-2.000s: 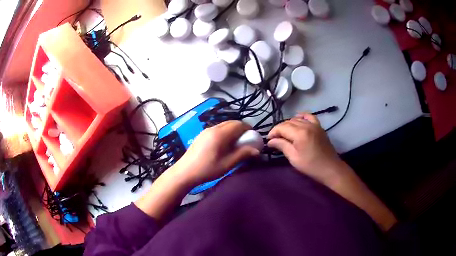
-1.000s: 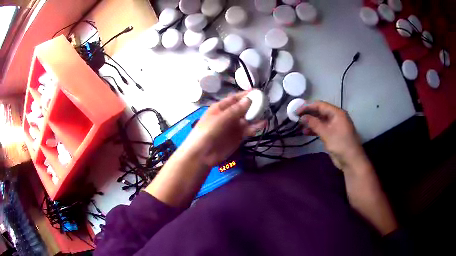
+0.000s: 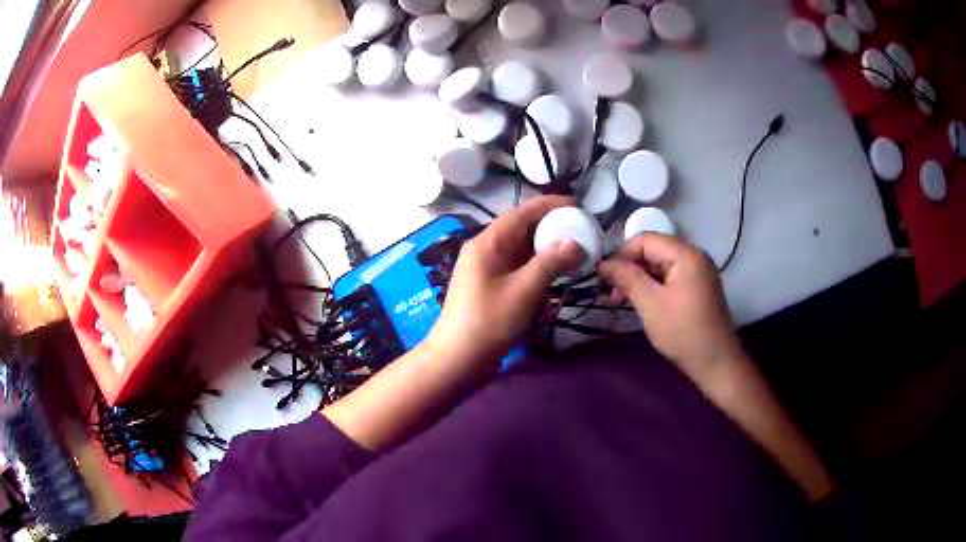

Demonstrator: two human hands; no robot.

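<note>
My left hand (image 3: 508,281) holds a round white unit (image 3: 568,237) by its edge, thumb on its face, over the blue charging hub (image 3: 415,302). My right hand (image 3: 662,281) is close beside it, fingertips pinched at the unit's right edge; a cable plug there is too small to make out. Another white unit (image 3: 649,223) lies just above my right hand. Black charging cables (image 3: 577,302) run from the hub under and between my hands. Many connected white units (image 3: 535,156) lie on the white sheet beyond.
A red-orange divided tray (image 3: 217,191) with white units stands at the left. Black cable bundles lie above and below it. A loose cable (image 3: 750,175) lies at the right. More white units (image 3: 886,158) lie on red surface at far right.
The unit at my right hand a second ago now lies on the sheet. My left hand has moved its unit slightly right, and my right hand has come in against it.
</note>
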